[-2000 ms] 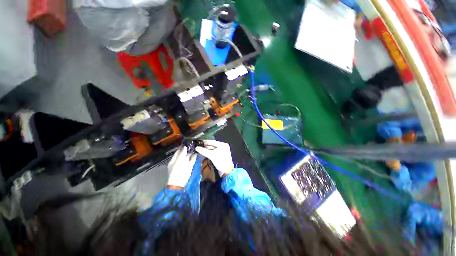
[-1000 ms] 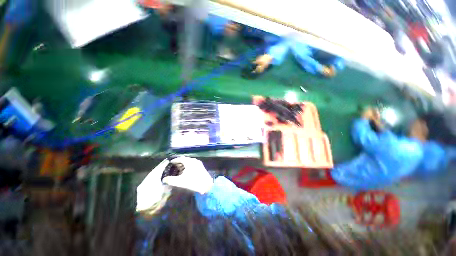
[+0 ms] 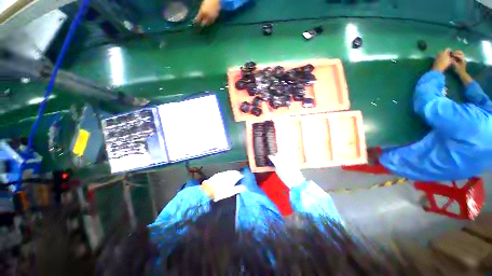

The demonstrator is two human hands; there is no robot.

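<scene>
My right hand [image 3: 287,171], white-gloved, is at the front edge of the divided salmon tray [image 3: 361,141], just below a dark ribbed row of stacked black parts [image 3: 265,143] in its left compartment. Whether its fingers hold a part cannot be told. My left hand [image 3: 223,185], white-gloved, is in front of the bench edge, below the tray fixture; its fingers are blurred and no part shows in it. Behind the divided tray, a salmon bin [image 3: 335,86] holds a loose heap of glossy black parts [image 3: 278,85].
The tray fixture [image 3: 194,128] has silver-and-black rows on its left half and a white right half. A grey-blue box [image 3: 89,141] with a yellow label and a blue air line [image 3: 53,81] are left. Another person [image 3: 443,135] works right; red stool [image 3: 456,197] below.
The view has swung right, from the black machine to the bench trays. My hands, together around a dark part before, are now apart, the right one at the divided tray.
</scene>
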